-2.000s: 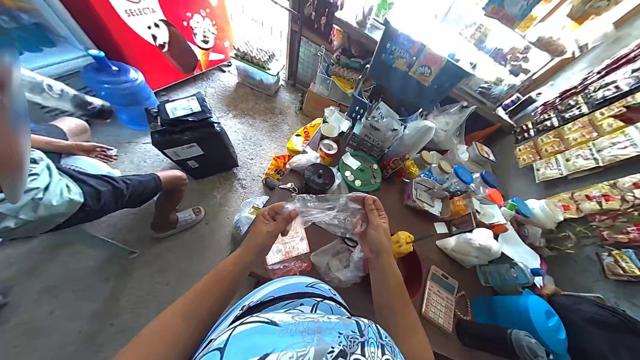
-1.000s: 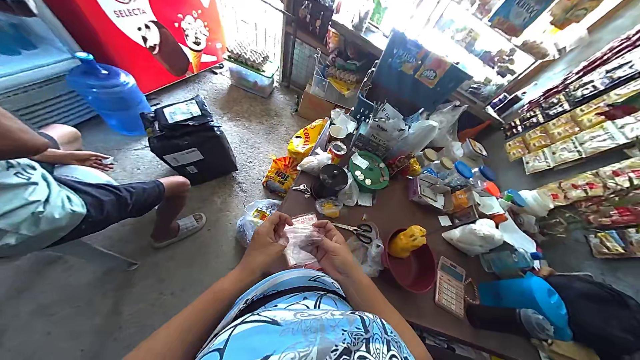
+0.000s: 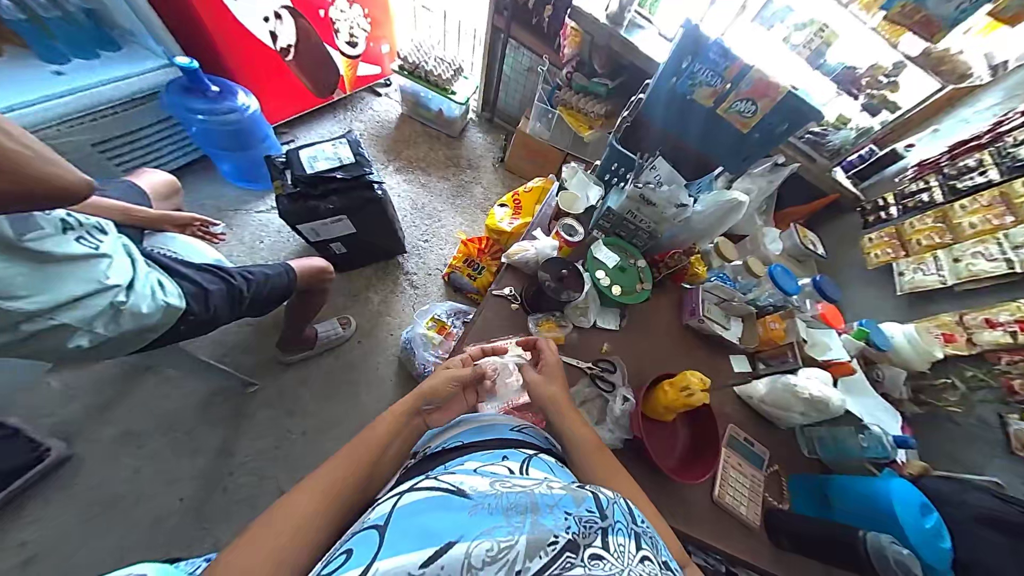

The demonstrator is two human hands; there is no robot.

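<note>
A small clear plastic bag [image 3: 506, 381] is pinched between my two hands above the near left edge of the brown table. My left hand [image 3: 456, 386] grips its left side, and my right hand [image 3: 546, 374] holds its right side near the top. Below the bag lies a pink and white packet [image 3: 490, 346], partly covered by my hands. Scissors with black handles [image 3: 596, 370] lie just right of my right hand, beside a crumpled clear bag [image 3: 608, 412]. What the held bag contains cannot be told.
A dark red bowl [image 3: 680, 440] with a yellow bundle [image 3: 677, 395] and a calculator [image 3: 742, 475] are to the right. Beyond my hands is a green tray [image 3: 619, 272] with coins. At left a person [image 3: 88, 280] sits near a black wrapped box [image 3: 338, 200].
The clear bag was stretched wide between my hands two seconds ago; it is now bunched smaller, with my hands closer together. The scissors show more fully than at first.
</note>
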